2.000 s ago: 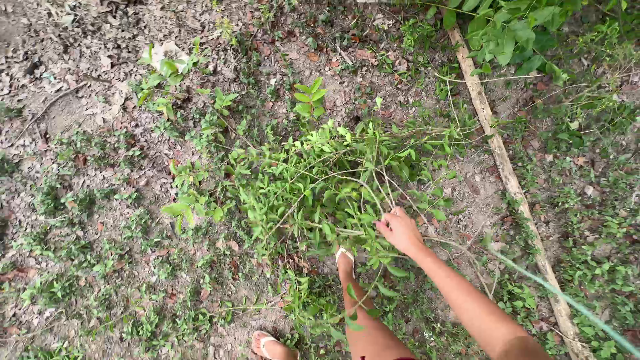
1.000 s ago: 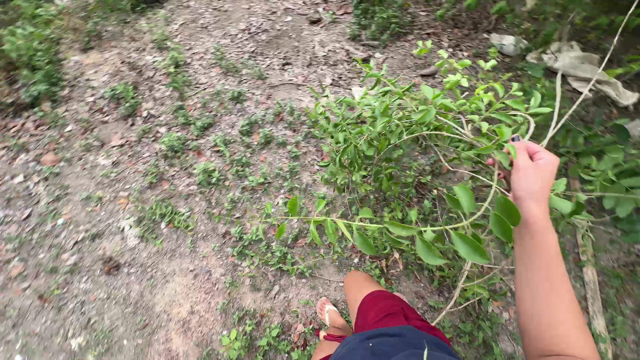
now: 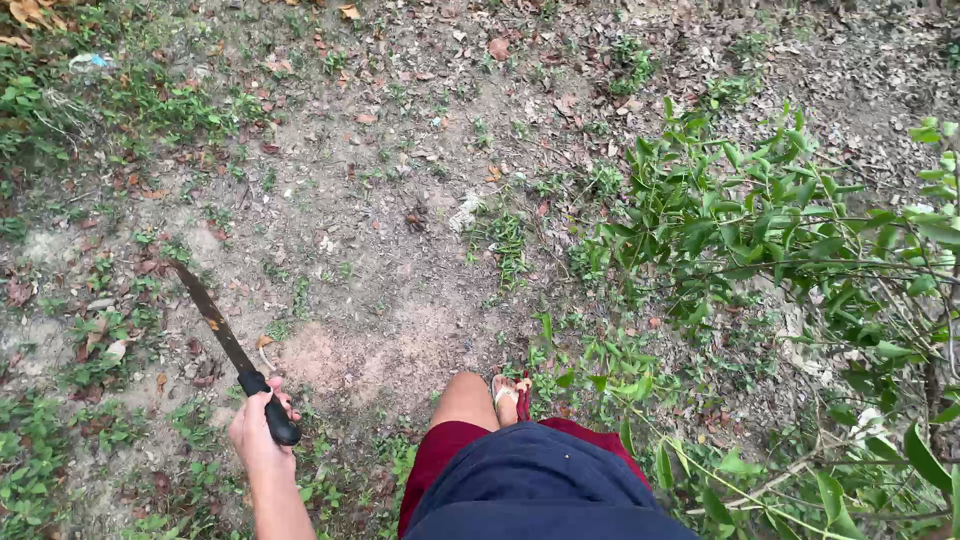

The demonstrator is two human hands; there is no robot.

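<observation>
On the left side of the head view, my left hand point(image 3: 262, 427) grips the black handle of a machete point(image 3: 217, 326). Its dark blade has orange-brown spots and points up and to the left, over the bare soil. Leafy green branches point(image 3: 742, 217) fill the right side, with thin stems running down toward the lower right corner. My right hand is out of view, so what it holds is hidden.
Dry soil point(image 3: 375, 322) with fallen leaves and small weeds lies ahead. Low green plants point(image 3: 37, 457) grow at the left edge. My foot in a sandal point(image 3: 506, 397) stands near the bottom middle. A bluish-white scrap point(image 3: 91, 61) lies at the upper left.
The view has swung left over barer soil. My left hand with the machete has come into view. The hand that held a branch stem has gone out of the frame.
</observation>
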